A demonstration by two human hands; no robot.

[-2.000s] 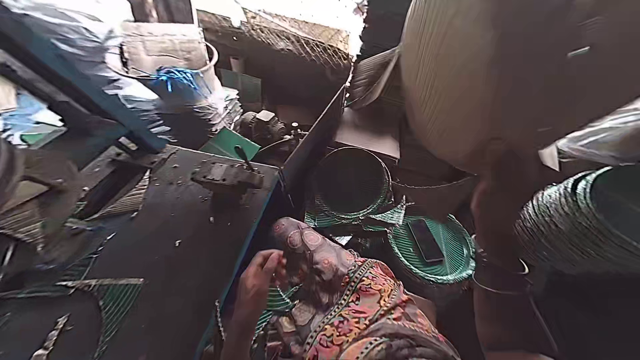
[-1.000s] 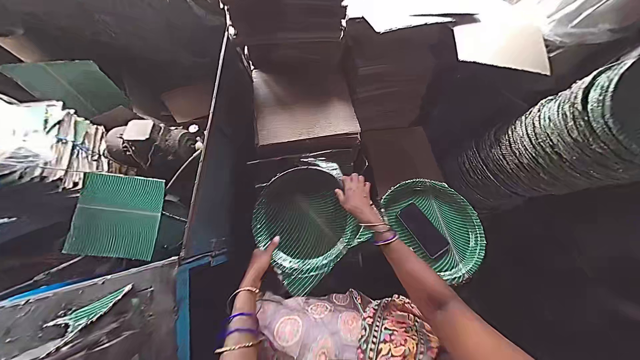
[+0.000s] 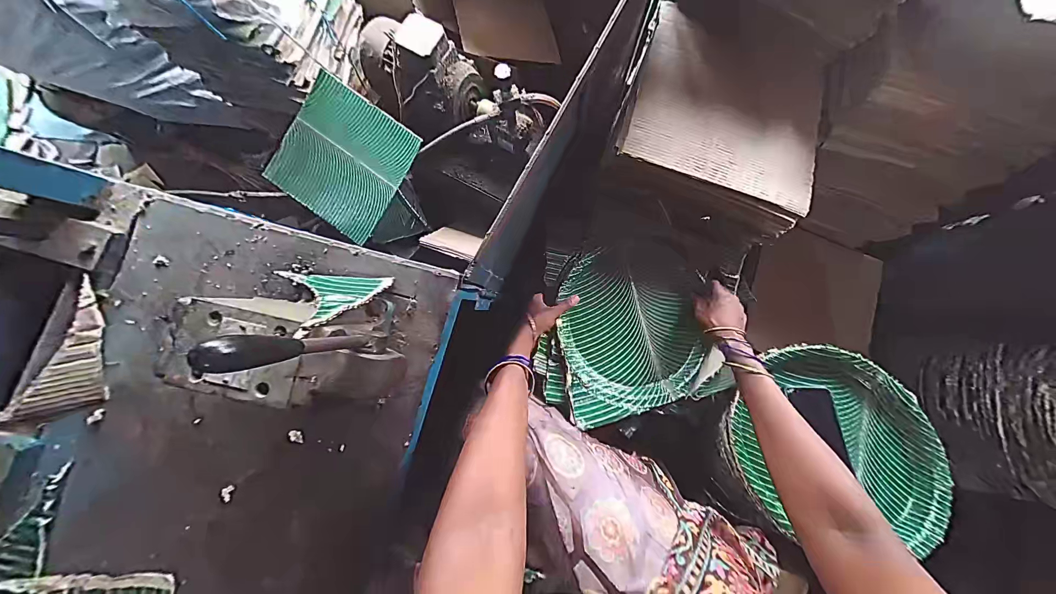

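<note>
A round green leaf-patterned plate point(image 3: 635, 330) lies in front of my lap, over green leaf-patterned sheet pieces. My left hand point(image 3: 546, 315) is at its left rim, thumb stretched over the edge. At the right rim my right hand point(image 3: 720, 309) has its fingers bent down; whether they grip the plate or a sheet piece under it cannot be told. To the right stands a stack of similar green plates point(image 3: 899, 445), with a dark phone point(image 3: 818, 421) lying in the top one, partly behind my right forearm.
A metal bench point(image 3: 247, 462) at left bears a black-handled tool point(image 3: 247, 353) and a green scrap point(image 3: 351, 293). Behind it are a square green sheet point(image 3: 346, 157) and a motor point(image 3: 437, 74). Stacked cardboard sheets point(image 3: 718, 124) stand ahead; another ridged stack point(image 3: 990, 412) is at far right.
Two seconds ago my right hand was at a large pale round thing, now out of view. Both hands have since come to the sides of the green plate. The view has shifted a lot.
</note>
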